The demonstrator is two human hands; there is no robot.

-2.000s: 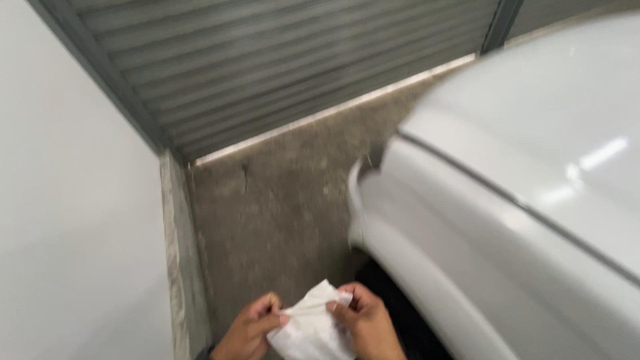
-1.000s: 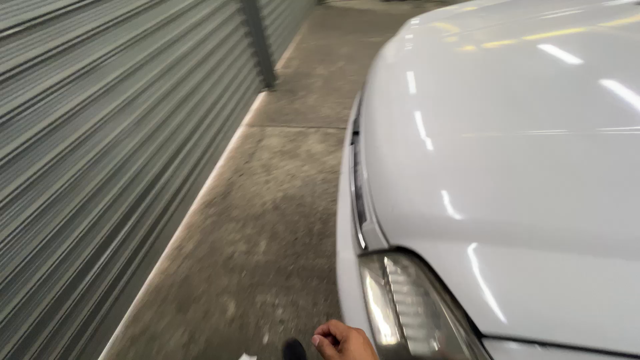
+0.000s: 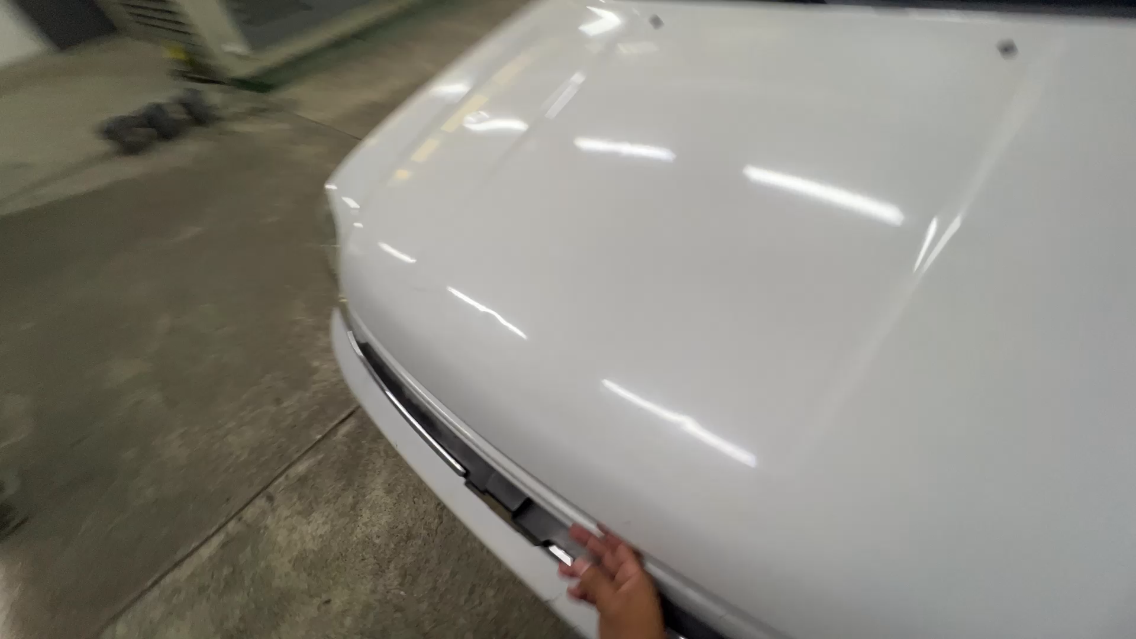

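The white hood of a car (image 3: 692, 293) fills most of the head view, with streaks of light reflected on it. Along its front edge runs a dark grille opening (image 3: 497, 486) with chrome trim, above the white front bumper (image 3: 417, 453). At the bottom, right of centre, my right hand (image 3: 617, 577) is at the hood's front edge and the grille. Its fingers are spread and slightly blurred, with nothing seen in them; whether they touch the car is unclear. My left hand is out of view.
Concrete floor (image 3: 177, 355) with a joint line lies left of the car. Several dark, blurred objects (image 3: 160, 120) rest on the floor at the upper left, near a pale post (image 3: 209, 40).
Two seconds ago both hands held a white cloth; now only my right hand shows, without it. The view has swung from the shutter to the car's front, and my right hand is now by the grille.
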